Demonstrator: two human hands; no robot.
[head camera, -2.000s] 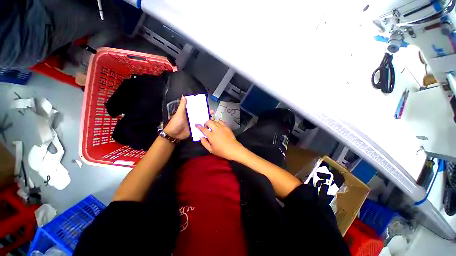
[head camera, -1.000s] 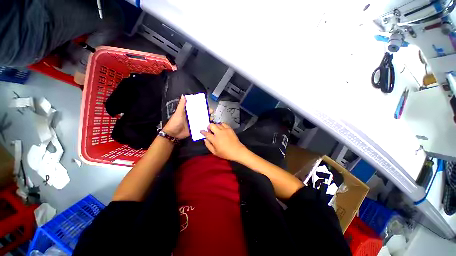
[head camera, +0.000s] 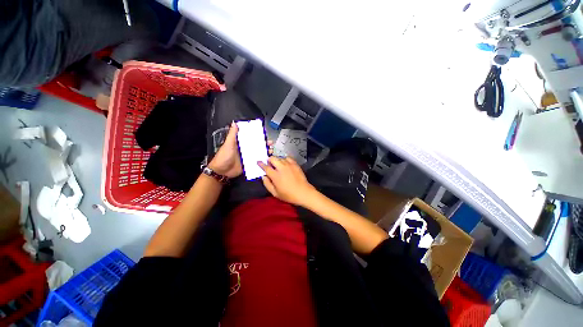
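A smartphone (head camera: 253, 148) with a bright white screen and dark edge is held upright over my lap. My left hand (head camera: 227, 156) grips it from its left side, with a bracelet or watch on the wrist. My right hand (head camera: 286, 180) is at the phone's lower right, with a finger at the screen's lower part. The right hand does not hold anything that shows. The screen's content is too bright to read.
A red-pink basket (head camera: 110, 156) with black cloth (head camera: 179, 137) stands left of my legs. The white table (head camera: 358, 70) crosses the upper right, with black-handled scissors (head camera: 489, 94) and a pen (head camera: 513, 130). A cardboard box (head camera: 455, 263) holds scraps. A person's leg (head camera: 45, 41) shows upper left.
My right hand's fingers have shifted slightly at the lower part of the screen. The phone and my left hand have stayed in nearly the same place.
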